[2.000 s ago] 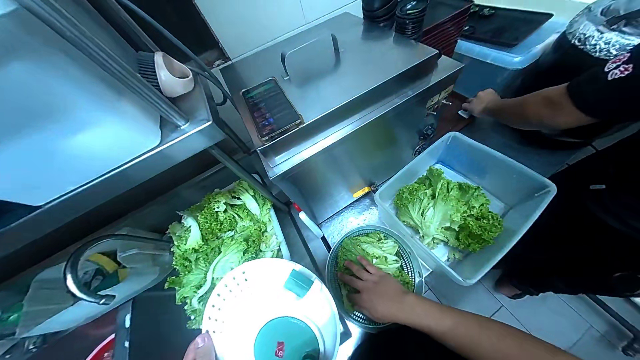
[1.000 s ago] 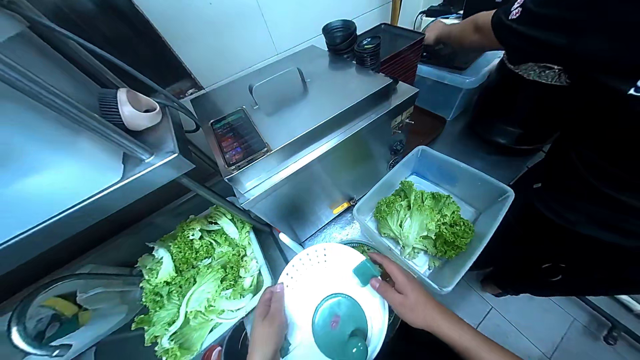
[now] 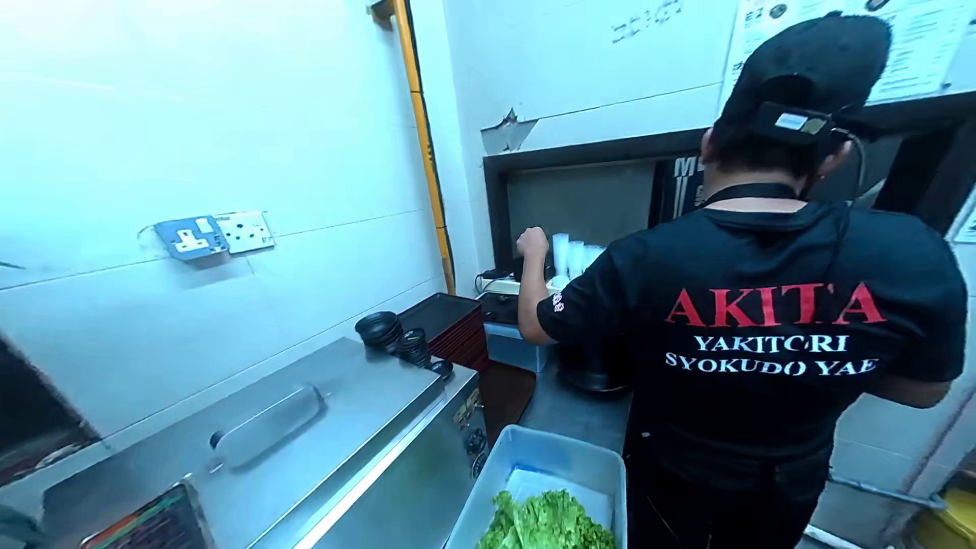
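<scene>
Neither my left hand nor my right hand shows in the head view now, so what they hold cannot be seen. Green leaf lettuce (image 3: 545, 522) lies in a clear plastic tub (image 3: 564, 442) at the bottom centre. Left of the tub is a stainless-steel appliance (image 3: 335, 404) with a handled lid (image 3: 271, 427). A phone (image 3: 152, 522) lies on it at the lower left. The salad spinner and the heap of cut lettuce are out of view.
A co-worker (image 3: 770, 328) in a black shirt and cap stands at the right, back turned, one arm raised. Black bowls (image 3: 379, 332) sit on the appliance's far corner, beside stacked trays (image 3: 450, 320). Behind are a blue-tinted tub (image 3: 512, 347), clear cups (image 3: 568, 255) and a wall socket (image 3: 191, 238).
The view has swung up and to the right, toward the wall and the co-worker. My hands, on the spinner's white lid one second ago, have left the view.
</scene>
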